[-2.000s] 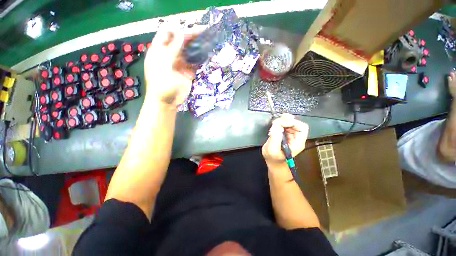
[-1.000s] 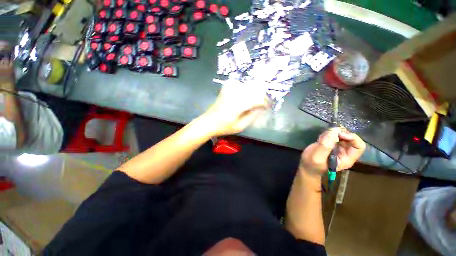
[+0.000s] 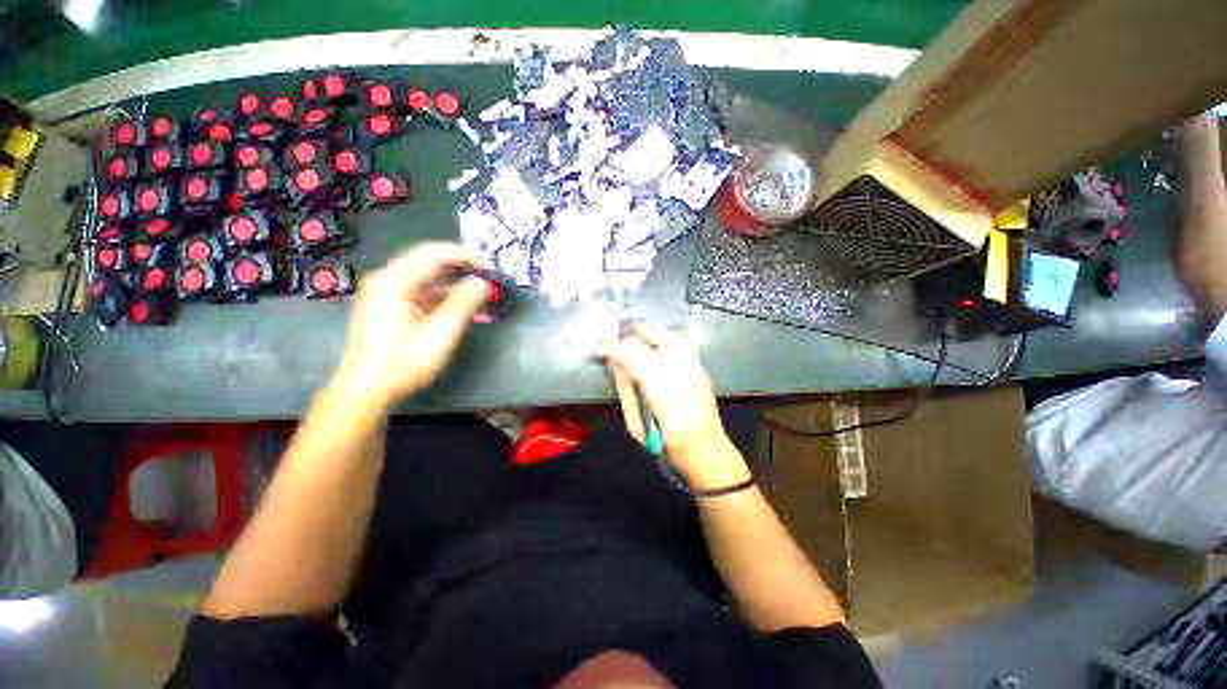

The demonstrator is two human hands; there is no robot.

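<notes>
My left hand (image 3: 411, 320) is over the bench's front part and holds a small black-and-red switch unit (image 3: 489, 294) between thumb and fingers. My right hand (image 3: 662, 384) is shut on the soldering iron (image 3: 651, 425), its green band showing below the fingers. The iron's tip end is hard to make out near the board pile's front edge. The pile of white and silver boards (image 3: 592, 175) lies just beyond both hands. A pale blurred piece (image 3: 581, 331) lies between the hands; I cannot tell what it is.
Rows of black-and-red units (image 3: 202, 189) stand at left. Right of the pile are a red-rimmed spool (image 3: 768, 191), a dark mat with silver bits (image 3: 767, 285), a fan (image 3: 881, 229), a soldering station (image 3: 989, 289) and cardboard. A person's sleeve (image 3: 1130, 438) is at far right.
My left hand has moved left from the pile's front edge and now holds a switch unit. My right hand has moved left with the iron, away from the mat. The camera view has shifted.
</notes>
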